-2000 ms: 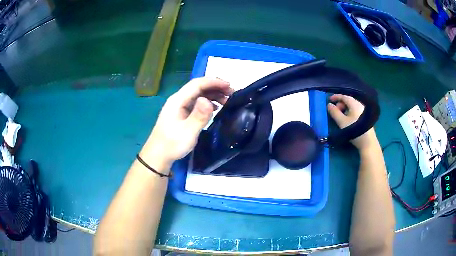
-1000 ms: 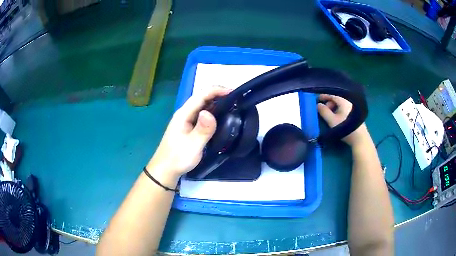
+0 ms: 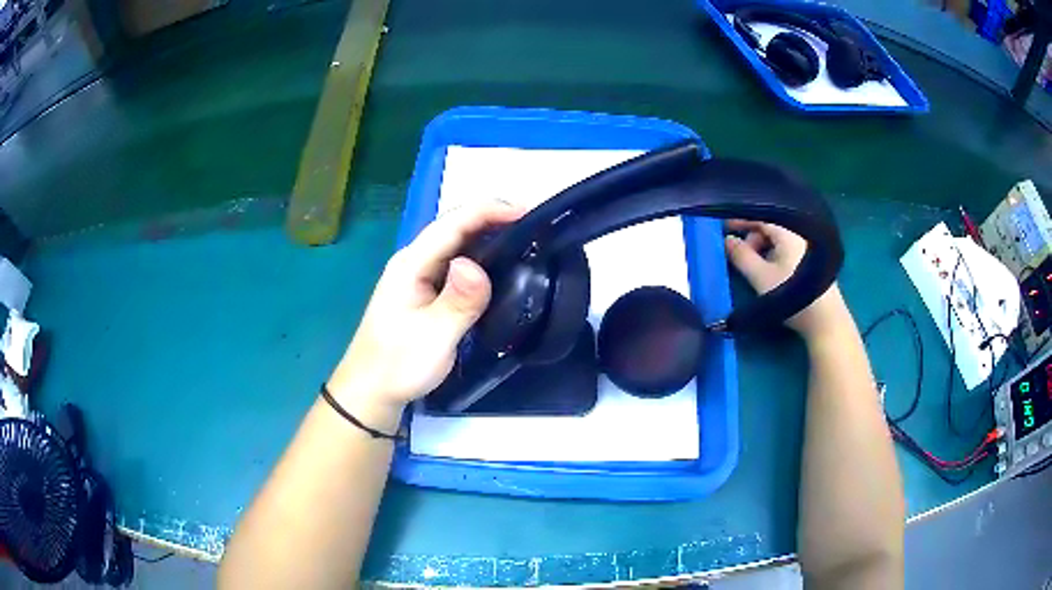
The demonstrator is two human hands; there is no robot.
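Black over-ear headphones (image 3: pixel 761 190) lean over a blue tray (image 3: pixel 565 479) with a white liner (image 3: pixel 554 444). One ear cup rests by a black charging stand (image 3: pixel 548 390) that lies at the tray's lower left; the other round ear cup is over the liner at right. My left hand (image 3: pixel 433 305) grips the headphones at the left ear cup, thumb on the near side. My right hand (image 3: pixel 779 271) is beyond the tray's right rim, partly behind the headband, fingers curled; what it may hold is hidden.
A yellow-brown bar (image 3: pixel 335 138) lies at upper left. A second blue tray (image 3: pixel 911 104) with black headphones is at upper right. A black fan (image 3: pixel 44 496) stands at lower left. At right are a white power strip (image 3: pixel 952 311), a power supply (image 3: pixel 1024 409) and looped black and red leads (image 3: pixel 917 357).
My left hand has closed onto the headphones. Tray, headphones and bar appear shifted left in the picture. The second tray has moved left. My right hand stays beside the tray.
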